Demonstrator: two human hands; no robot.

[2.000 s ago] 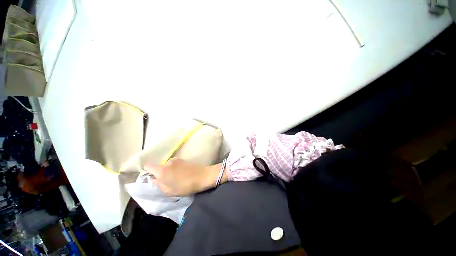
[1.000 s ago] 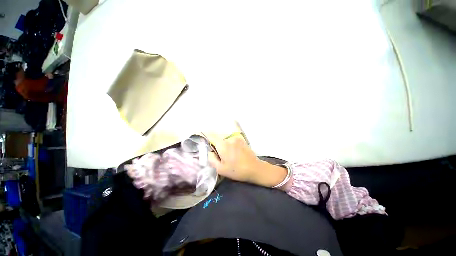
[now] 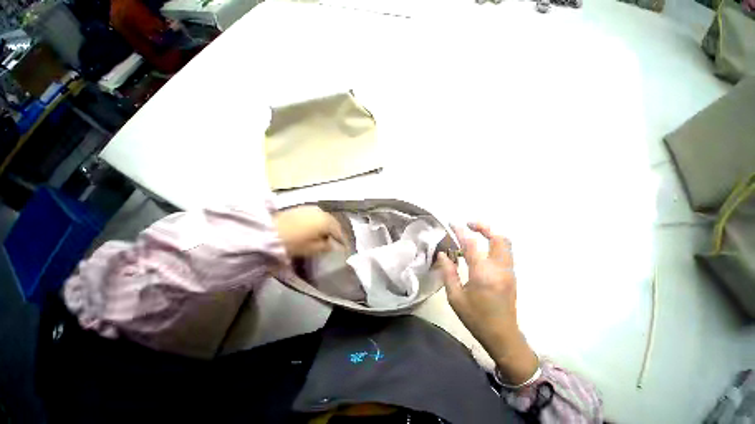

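A taupe bag body (image 3: pixel 327 204) lies with its wide oval mouth open in front of me at the table's near edge. Crumpled white paper (image 3: pixel 399 263) sits inside its brownish lining. My left hand (image 3: pixel 313 232) reaches over the left side of the mouth, its fingers inside and blurred beside the paper; whether they hold anything is unclear. My right hand (image 3: pixel 484 286) is at the right end of the mouth, its thumb and fingers on either side of the rim. A beige bag piece (image 3: pixel 321 141) with a yellow edge lies just beyond the open bag.
The white table (image 3: pixel 530 108) spreads ahead. Taupe bags (image 3: pixel 720 145) with yellow edging lie at the right. A thin pale cord (image 3: pixel 651 327) lies right of my right hand. Small pieces lie at the far edge. At the far left are a person in orange (image 3: pixel 145 31) and a blue crate (image 3: pixel 54 240).
The bag's mouth now shows open with paper inside. My left hand has come into view at its left side, and my right hand has moved to its right rim. The view has swung rightward.
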